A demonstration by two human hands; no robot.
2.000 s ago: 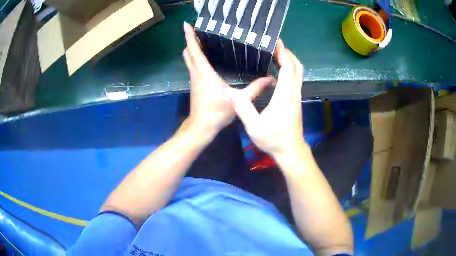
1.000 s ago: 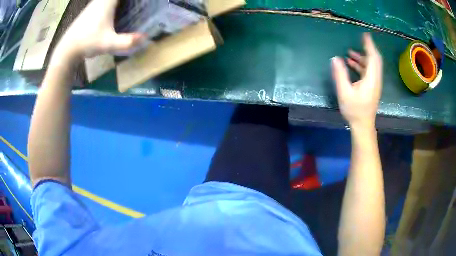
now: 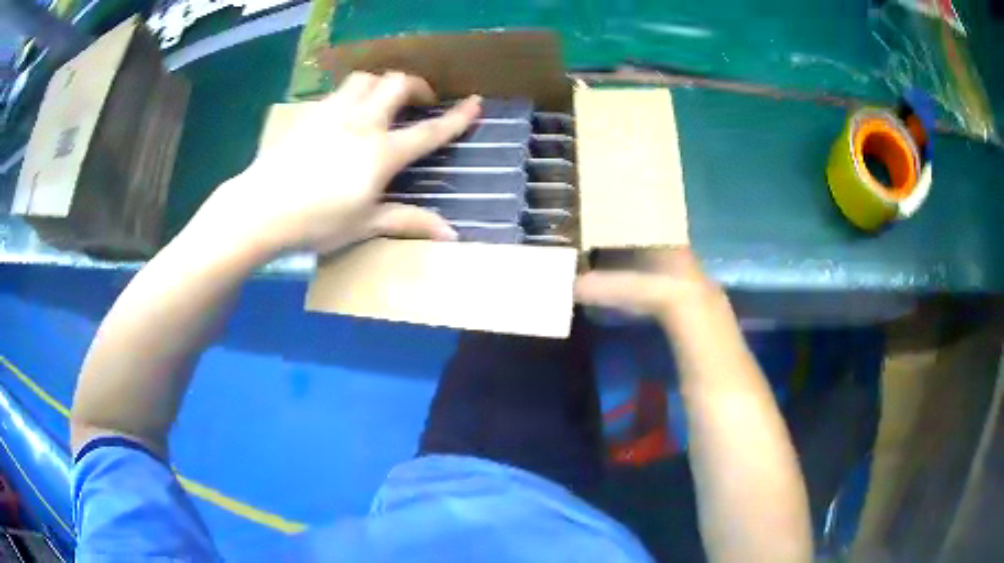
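An open inner carton lies at the table's front edge, its flaps spread outwards. Dark grey retail packs stand inside it in several rows. My left hand is spread over the left part of the packs, its fingers resting on them. My right hand is at the carton's near right corner, under the right flap; its fingers are partly hidden by the carton, so its grip cannot be made out.
A stack of flat carton blanks is at the table's left. A tape dispenser with yellowish tape lies at the right on the green mat. Brown cardboard stands below the table at the right.
The carton with the packs has moved from the left to the middle front of the table. My left hand came with it. My right hand moved from above the mat down to the carton's right corner.
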